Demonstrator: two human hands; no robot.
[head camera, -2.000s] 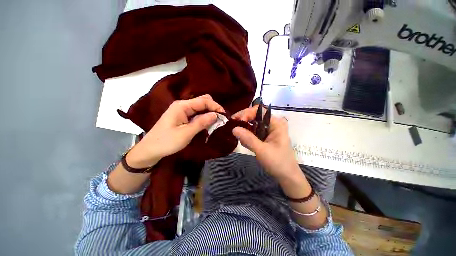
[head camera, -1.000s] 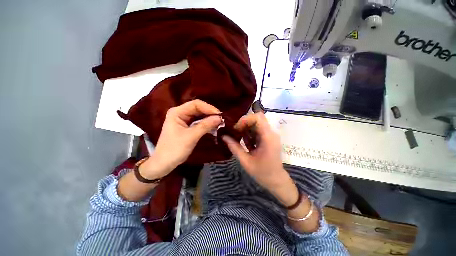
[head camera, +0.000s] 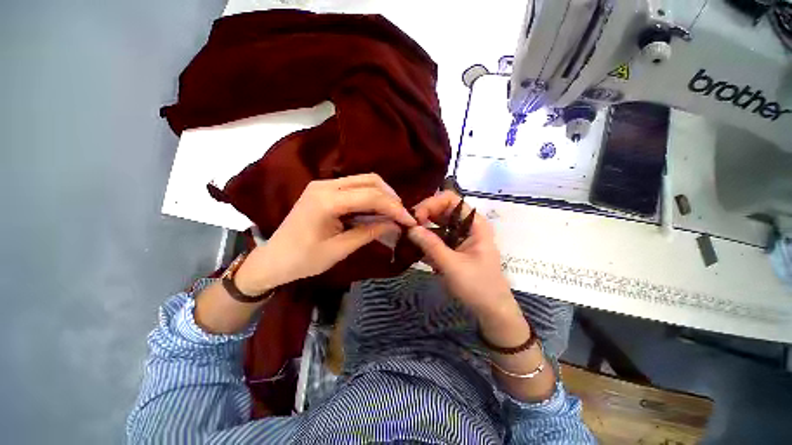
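Note:
A dark red garment [head camera: 382,113] lies on the white table in front of me and hangs over its front edge. My left hand [head camera: 339,222] pinches a small edge of the garment between thumb and fingers. My right hand [head camera: 465,252] meets it, its fingertips touching the left fingertips at the same edge. Dark thread snips [head camera: 460,224] are held in my right hand, tips pointing up and away from the cloth. The pinched part itself is mostly hidden by the fingers.
The brother sewing machine [head camera: 695,87] stands at the right, its needle area lit. A black phone [head camera: 631,161] lies on its bed. A small dark flat piece [head camera: 707,250] and a printed measuring tape [head camera: 625,291] are near the front edge. A wooden board [head camera: 643,404] is below.
The snips, hidden a second ago, show again in my right hand. My left hand has moved right, and both hands' fingertips now meet. The pale backing is now mostly covered.

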